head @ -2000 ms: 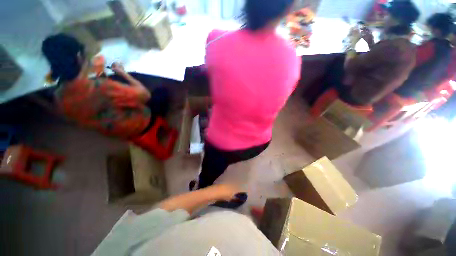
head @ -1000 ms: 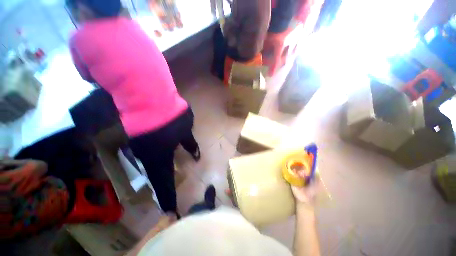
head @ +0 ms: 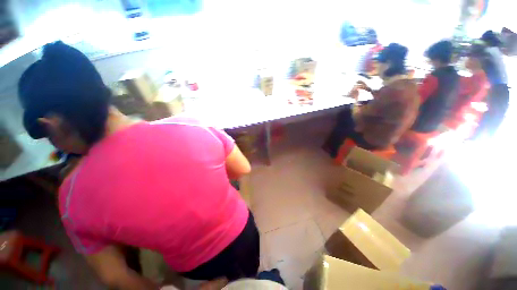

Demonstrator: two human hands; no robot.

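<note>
A large brown carton (head: 363,276) lies at the bottom right, cut off by the frame edge. A taped brown carton (head: 377,241) stands just behind it. A small blue bit (head: 437,288), perhaps the tape dispenser, shows at the bottom edge beside the near carton. A strip of skin (head: 211,284) at the bottom edge may be my left arm or hand; its fingers cannot be made out. My right hand is out of the picture.
A person in a pink top (head: 159,192) bends close in front on the left. An open carton (head: 360,184) stands behind the taped one. Several people sit along the white bench (head: 244,110). A red stool (head: 34,255) is at the lower left.
The view has swung back left from the cartons. The person in pink now bends lower and nearer. My right hand with the tape dispenser has dropped out of view.
</note>
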